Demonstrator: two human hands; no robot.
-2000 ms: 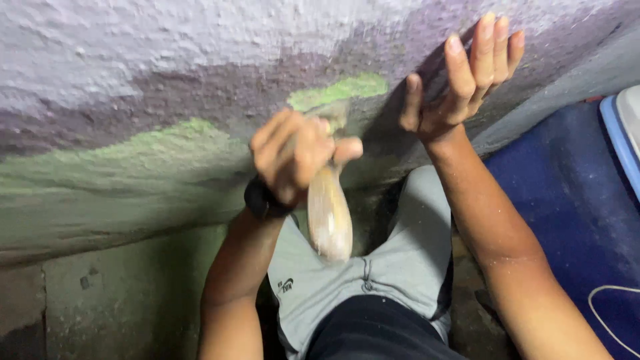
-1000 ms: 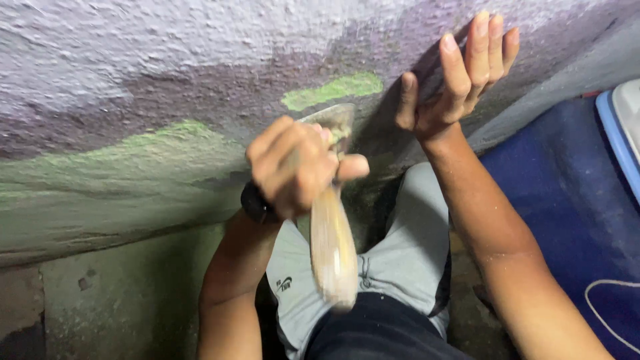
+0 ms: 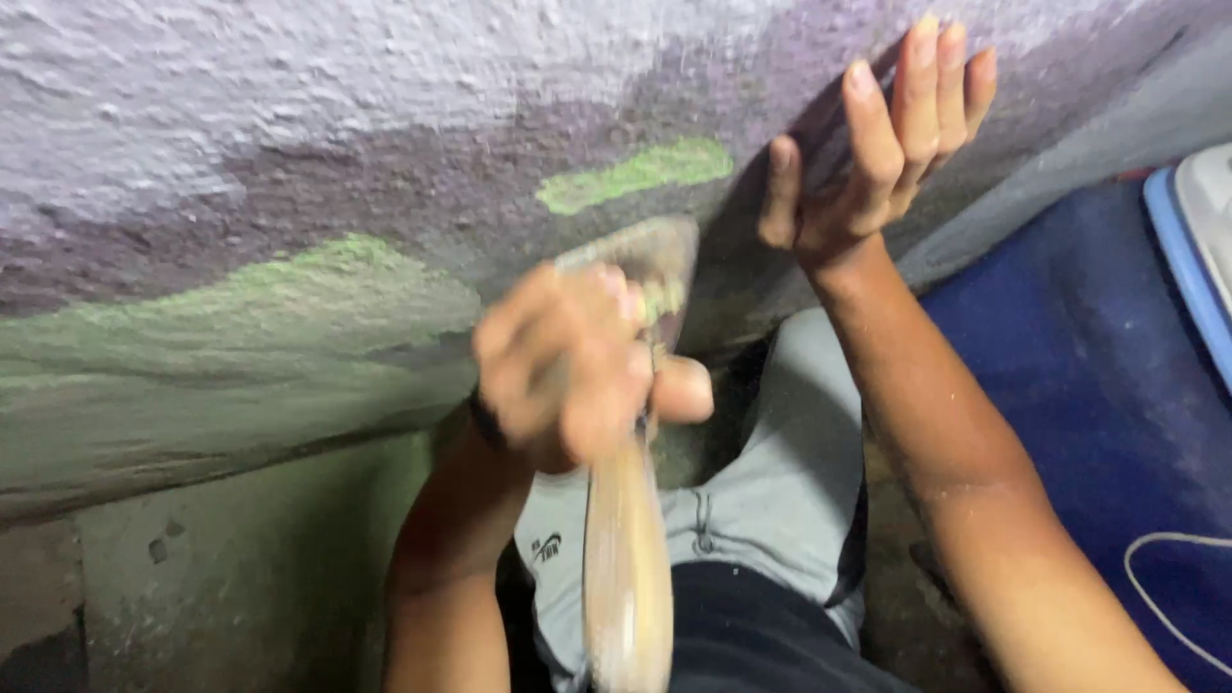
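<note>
My left hand (image 3: 577,366), blurred and with a dark band at the wrist, is closed around the neck of a metal scraper with a wooden handle (image 3: 626,568). Its flat blade (image 3: 664,241) points up towards the rough wall (image 3: 385,87), just under a light green patch (image 3: 640,175); whether it touches is unclear. The handle hangs below my fist towards my lap. To the right, my right hand (image 3: 866,164) holds nothing, with fingers apart and fingertips against the purple-grey wall. A larger green area (image 3: 318,289) spreads over the wall at left.
A dark blue box-like object (image 3: 1088,385) with a light blue and white top (image 3: 1193,260) stands at right, a pale cord (image 3: 1136,577) over it. Below are my legs in grey trousers (image 3: 799,423) and the stained floor (image 3: 231,558).
The scraper's handle reaches further down towards my lap, and more of its blade shows than two seconds ago. My right hand has stayed in place on the wall.
</note>
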